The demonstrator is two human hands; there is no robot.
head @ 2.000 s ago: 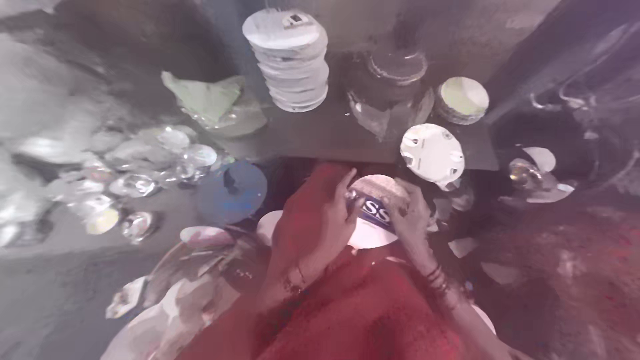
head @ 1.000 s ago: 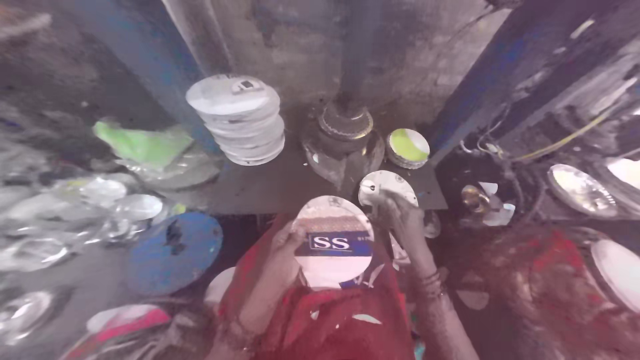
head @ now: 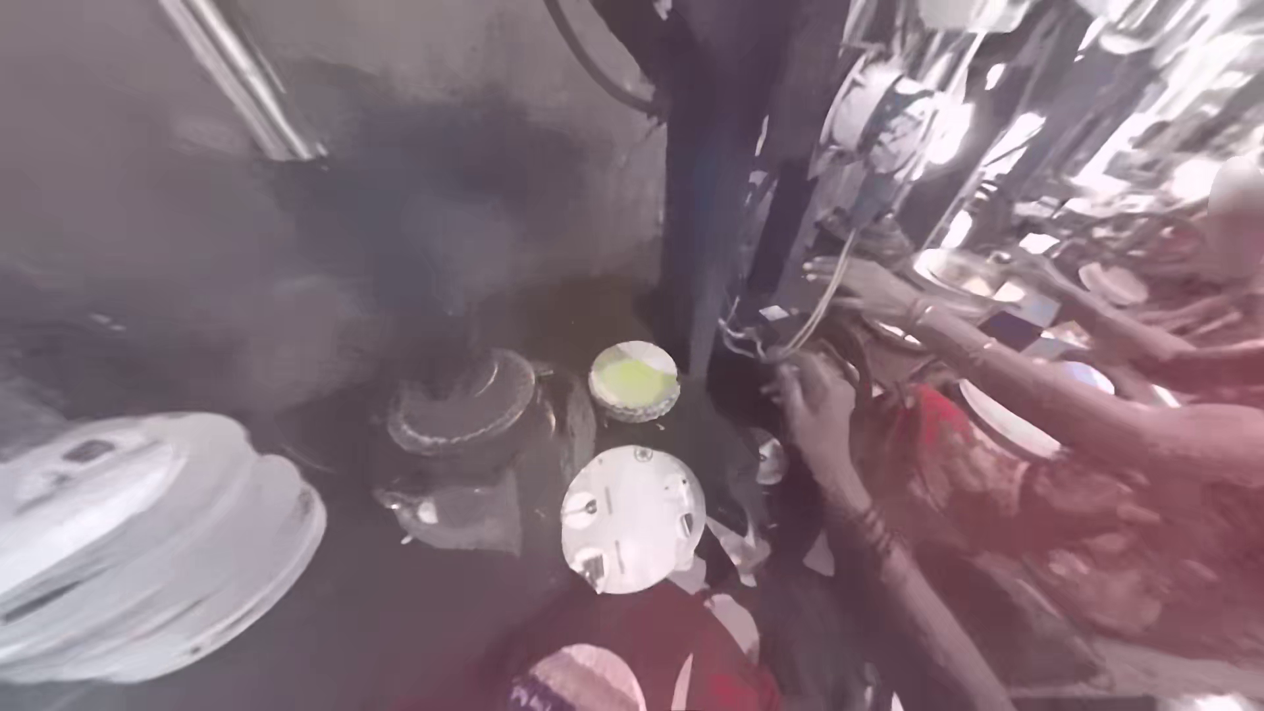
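My right hand (head: 820, 405) reaches out at centre right, its fingers by some thin wires at the foot of a dark post; blur hides whether they hold anything. Low in the view, a round printed disc (head: 583, 681) lies over red cloth, cut off by the bottom edge. My left hand is out of view. A white round disc with printed marks (head: 632, 518) rests left of my right forearm. Just behind it stands a small round stack with a yellow-green top (head: 635, 380).
A tall stack of white discs (head: 148, 543) stands at the left. A clear, rounded container (head: 464, 415) is near the middle. A dark post (head: 706, 197) rises behind. At the right, a co-worker's arm (head: 1027, 380) stretches over round, shiny pieces.
My right hand has left the discs and moved out to the right. My left hand, which held the printed disc, has gone out of view. The view has swung right.
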